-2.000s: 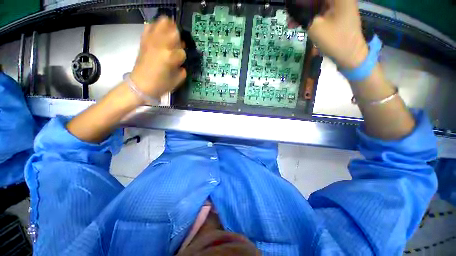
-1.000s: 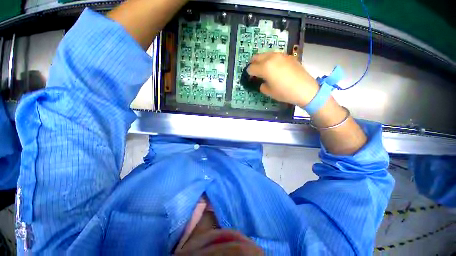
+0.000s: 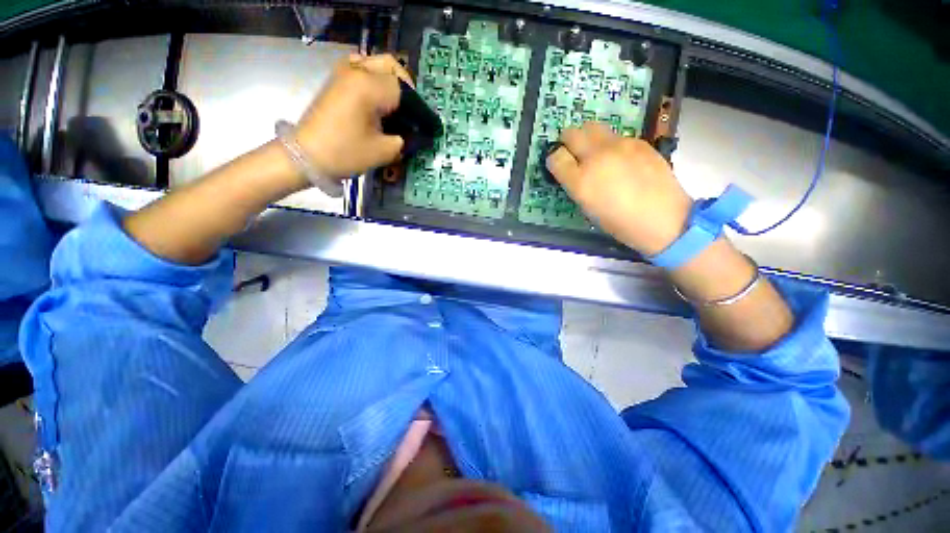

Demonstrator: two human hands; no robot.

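Two light green PCB panels lie side by side, the left one (image 3: 474, 115) and the right one (image 3: 604, 99), in a flat black carrier frame (image 3: 458, 221). My left hand (image 3: 359, 117) is over the carrier's left edge, its black-covered fingertips at the left panel. My right hand (image 3: 617, 185) is over the lower part of the right panel, fingers bent together, with black at the fingertips. Whether either hand holds a small part cannot be told. A light blue wrist strap (image 3: 700, 231) is on my right wrist.
The pale metal rail (image 3: 438, 255) runs between my body and the carrier. A dark round handwheel (image 3: 167, 123) is in the line bed at left. A thin blue cord (image 3: 830, 115) hangs at right, before a green surface (image 3: 896, 62). Blue sleeves of other people show at both sides.
My left hand, out of view beyond the top edge one second ago, is back at the left panel. My right hand remains over the right panel. The carrier appears farther right in view than one second ago.
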